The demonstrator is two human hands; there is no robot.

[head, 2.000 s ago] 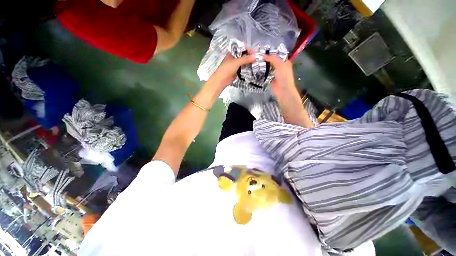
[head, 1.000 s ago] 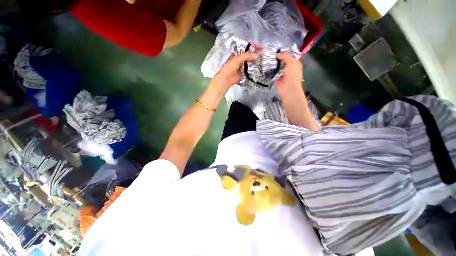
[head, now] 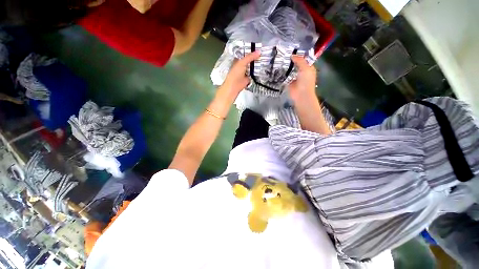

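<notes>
A striped garment piece [head: 274,65] with black trim curving in a U shape is held up in front of me, over a heap of the same striped cloth. My left hand [head: 239,73] grips its left edge, with the thumb by the black trim. My right hand [head: 303,79] grips its right edge. The piece is spread between both hands. Another striped garment [head: 367,173] with a wide black band hangs over my right arm and side.
A red bin [head: 326,32] stands behind the heap. A person in a red shirt [head: 131,29] is at the upper left. Blue bins [head: 134,136] with striped bundles [head: 100,130] stand on the green floor at left. A grey metal plate [head: 391,62] is at upper right.
The piece in my hands is spread flatter and wider, and the U of black trim shows more openly. Both hands still hold its sides.
</notes>
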